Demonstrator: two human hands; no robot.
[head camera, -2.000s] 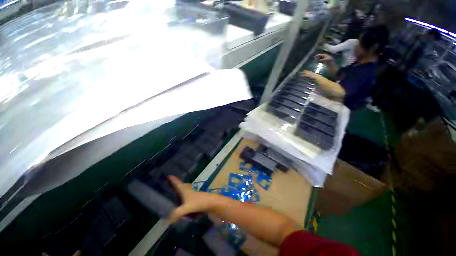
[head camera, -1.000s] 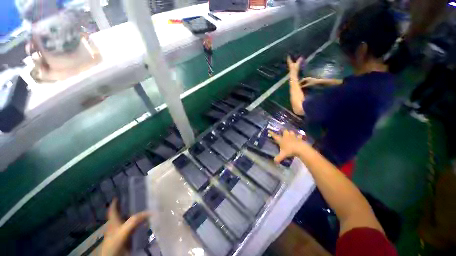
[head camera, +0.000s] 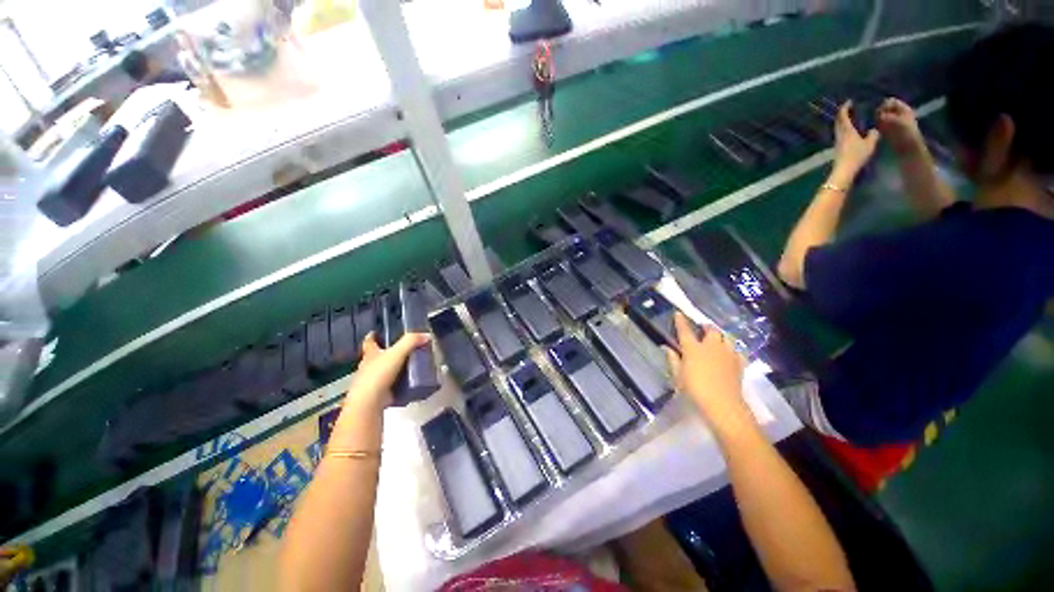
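A clear blister tray (head camera: 445, 540) holds two rows of long dark units (head camera: 551, 422) on white sheets (head camera: 405, 509). My left hand (head camera: 391, 359) holds a dark unit (head camera: 417, 343) upright at the tray's left edge, its fingers around the unit's lower part. My right hand (head camera: 707, 368) grips the near end of another unit (head camera: 654, 310) at the right end of the tray's near row; that unit is tilted across the slot, and whether it touches the tray is unclear.
Many units (head camera: 260, 376) lie in a line on the green conveyor belt (head camera: 335, 249) behind a pale post (head camera: 445, 174). Blue film pieces (head camera: 249, 500) lie on cardboard at left. A neighbour in dark blue (head camera: 936, 301) works at right. Dark blocks (head camera: 150, 150) stand on the shelf.
The view has shifted, showing more of the belt. My left hand has come up to the tray's left edge with its unit. My right hand now grips a unit at the tray's right end.
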